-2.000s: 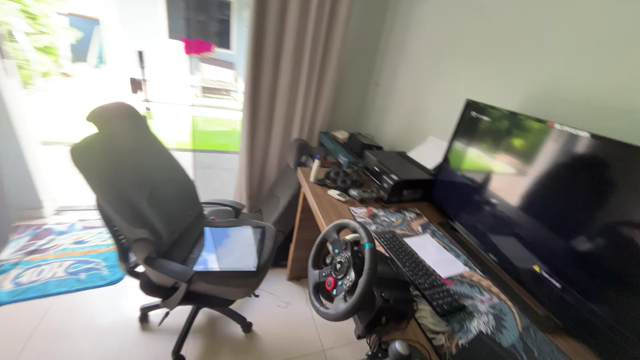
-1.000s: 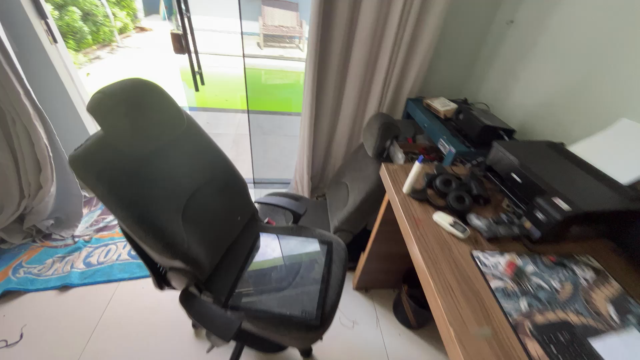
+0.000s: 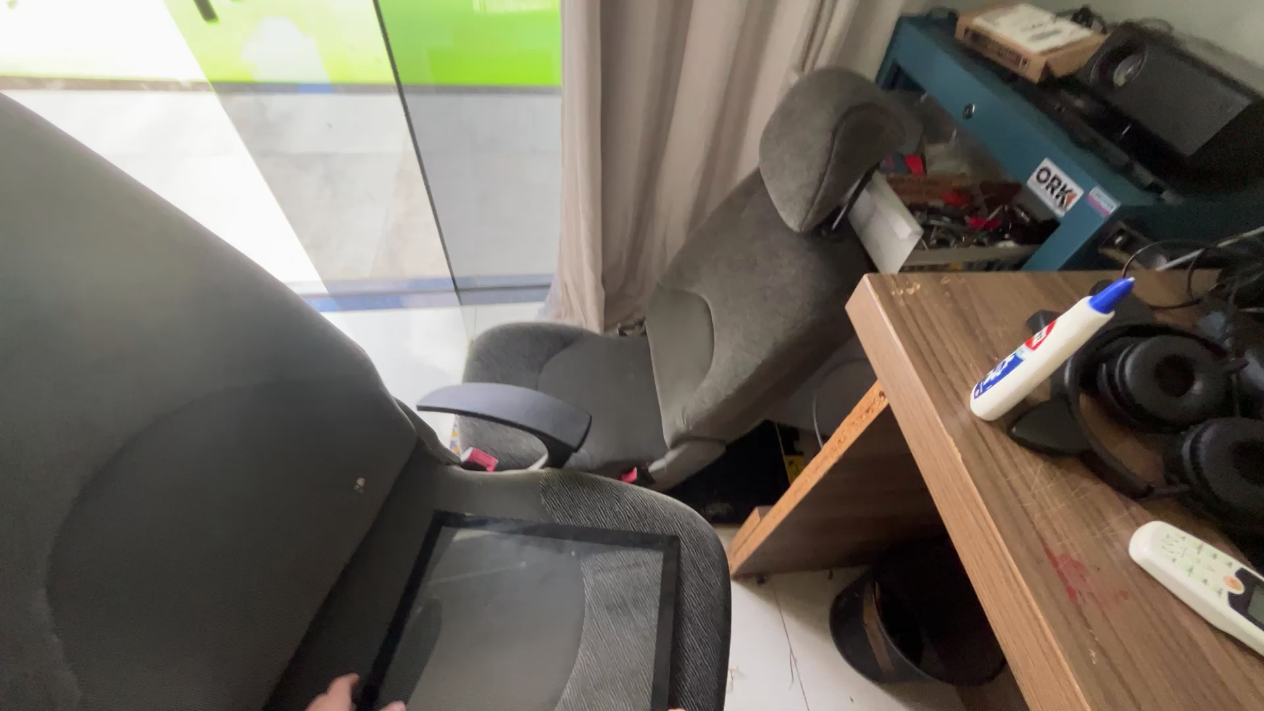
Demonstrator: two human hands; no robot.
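Observation:
A glossy flat panel with a black border lies on the seat of the near grey office chair, reflecting light. At the bottom edge of the head view, the fingertips of my left hand touch the panel's lower left border; the rest of that hand is out of frame. Only a sliver of my right hand shows at the panel's lower right edge, too little to tell its grip.
A wooden desk stands at the right with a glue bottle, headphones and a white remote control. Behind are a second grey seat, a blue cabinet and a curtain. A black bin sits under the desk.
The view has moved much closer to the chair and the panel on it. My fingertips have come into view at the panel's lower edge; no hand showed in the earlier frames.

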